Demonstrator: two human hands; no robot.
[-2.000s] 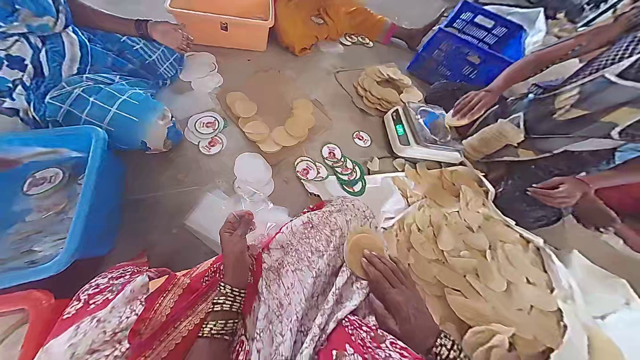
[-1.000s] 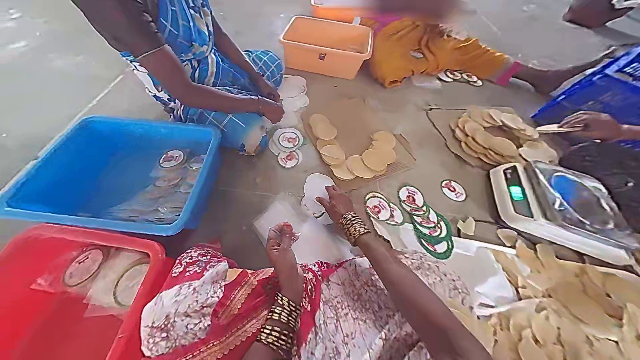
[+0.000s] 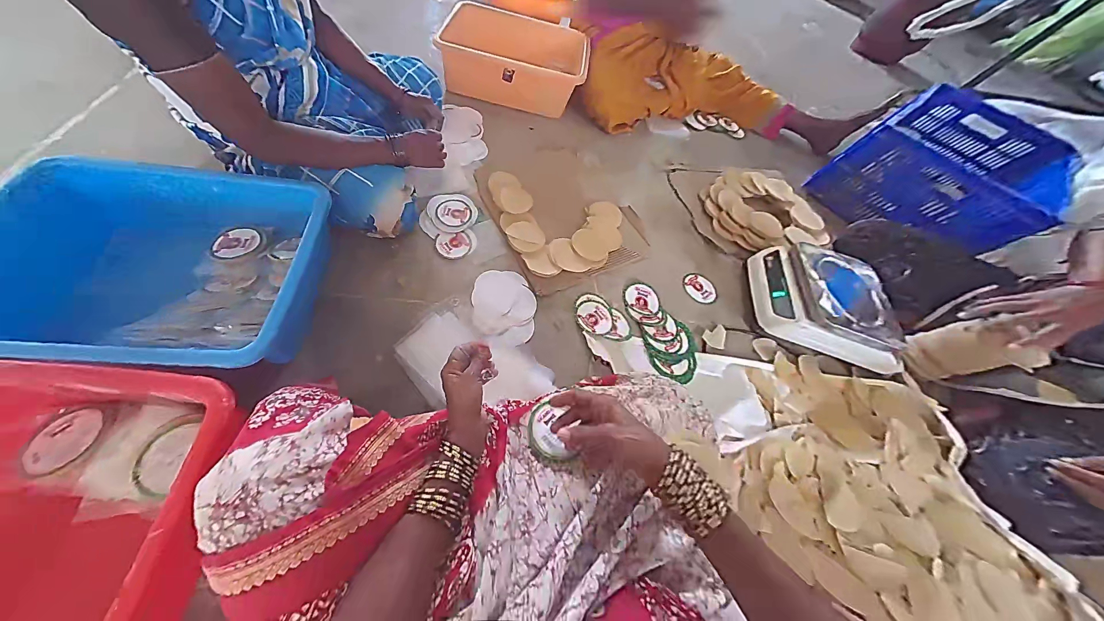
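My right hand (image 3: 608, 431) grips a round printed label with a green rim (image 3: 548, 431) over the patterned cloth on my lap. My left hand (image 3: 467, 379) is raised with curled fingers; a small clear bit, perhaps plastic, shows at its fingertips. Beyond it lie clear plastic bags (image 3: 431, 354) and overlapping white paper discs (image 3: 502, 302). Several green-rimmed printed labels (image 3: 668, 341) lie in a spread pile on the floor beyond my right hand. Thin tan discs (image 3: 569, 254) form a curve on a cardboard sheet. A heap of tan discs (image 3: 845, 500) is at my right.
A blue tub (image 3: 315, 259) and a red tub (image 3: 211, 414) stand at left, with packets inside. A digital scale (image 3: 780, 319) bears a plastic bag. Farther off are an orange bin (image 3: 513, 78) and a blue crate (image 3: 940, 164). Co-workers' arms and legs surround the work area.
My right hand has moved from the tan discs to the white discs, then back over my lap, where it now holds a printed label. The view has swung left since the earliest frame.
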